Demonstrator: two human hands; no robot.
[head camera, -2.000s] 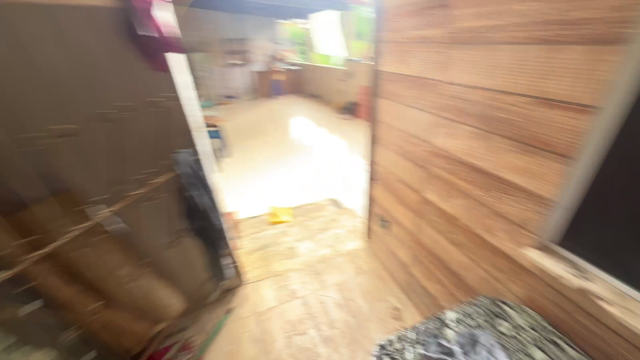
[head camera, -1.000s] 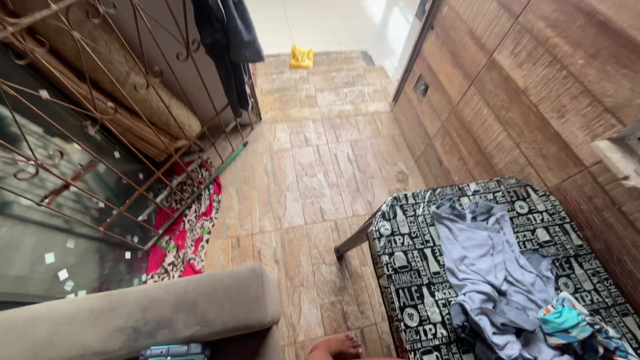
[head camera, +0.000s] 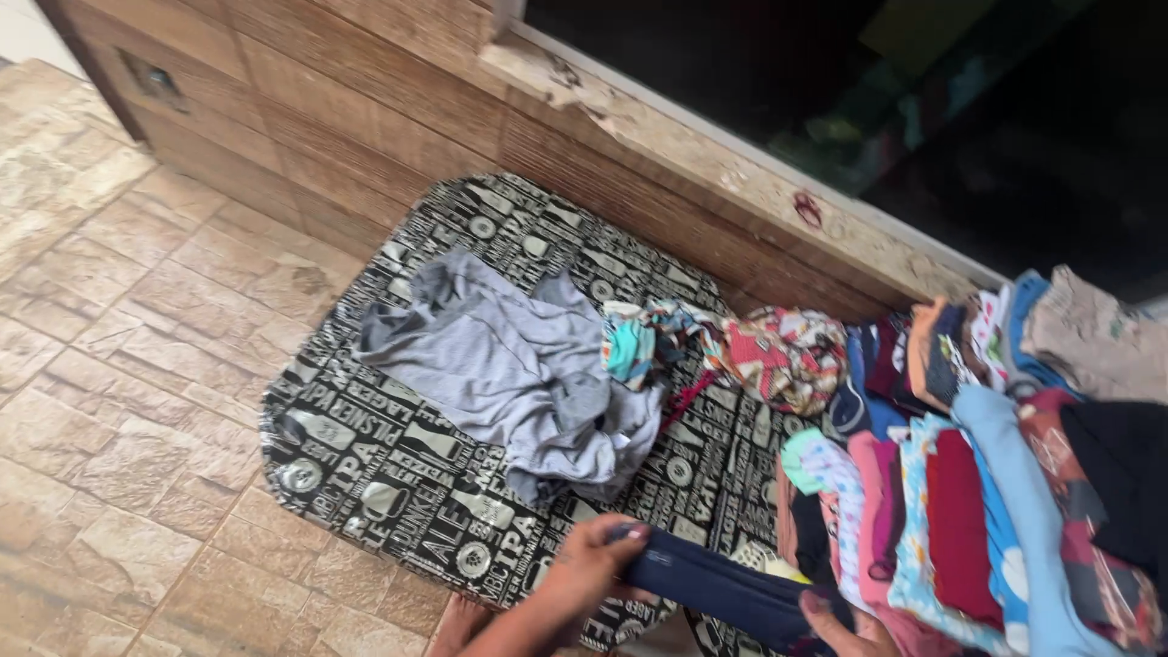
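Note:
A folded navy cloth garment (head camera: 721, 589) is stretched between my two hands at the near edge of the table. My left hand (head camera: 589, 566) grips its left end, thumb on top. At its other end, low in the view, my right hand (head camera: 844, 630) holds it with the thumb across the fabric. Beyond them a crumpled grey garment (head camera: 511, 365) lies on the black-and-white printed tablecloth (head camera: 401, 493). Right of it are a turquoise patterned cloth (head camera: 630, 342) and a crumpled multicoloured printed cloth (head camera: 785, 351). Rows of folded clothes (head camera: 963, 520) fill the right side.
A stone window sill (head camera: 657, 128) runs behind the table, with a small dark red loop (head camera: 808, 209) on it. Below the sill is a wood-look tiled wall (head camera: 365, 109). Stone-look floor tiles (head camera: 137, 438) extend to the left. A bare foot (head camera: 461, 625) shows at the bottom.
The view has swung right and down, from the doorway to the table. Both hands and the navy garment are now in view; neither earlier frame shows them.

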